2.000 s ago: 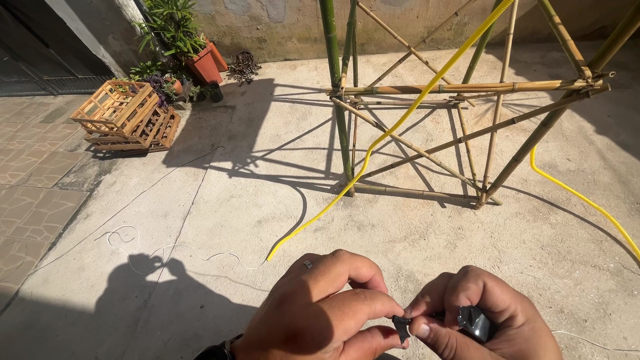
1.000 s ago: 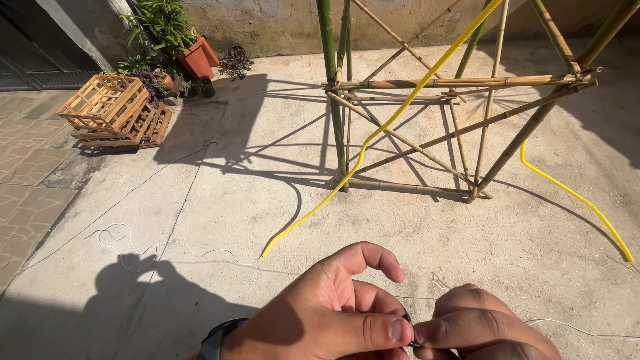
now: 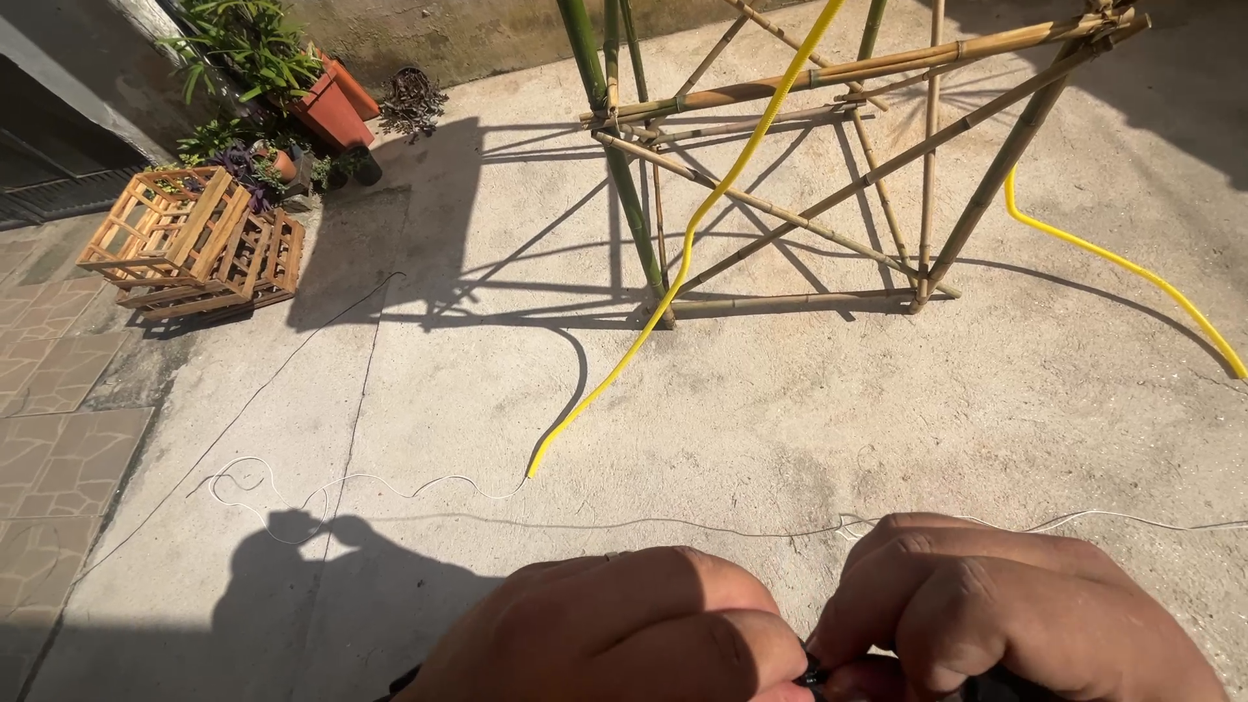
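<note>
My left hand [image 3: 624,634] and my right hand [image 3: 1004,614] meet at the bottom edge, their fingers curled around a small black object [image 3: 811,673]. Most of that object is hidden by the fingers, so its kind is unclear. Something larger and black shows under my right palm, cut off by the frame. Beyond my hands stands a frame of bamboo poles [image 3: 799,302]. A yellow corrugated tube [image 3: 690,229] hangs across its front, its lower end on the concrete. Thin white wire [image 3: 375,478] runs from near that end to the left.
Wooden slatted crates [image 3: 195,239] are stacked at the left beside potted plants [image 3: 327,107]. Another length of yellow tube [image 3: 1121,258] slopes down to the floor at the right. More white wire [image 3: 1082,515] lies just past my right hand. A wall stands behind.
My left hand's raised index finger has curled down, and both hands sit close together over the black object. Two seconds ago, more of the black pieces showed between and in my fingers.
</note>
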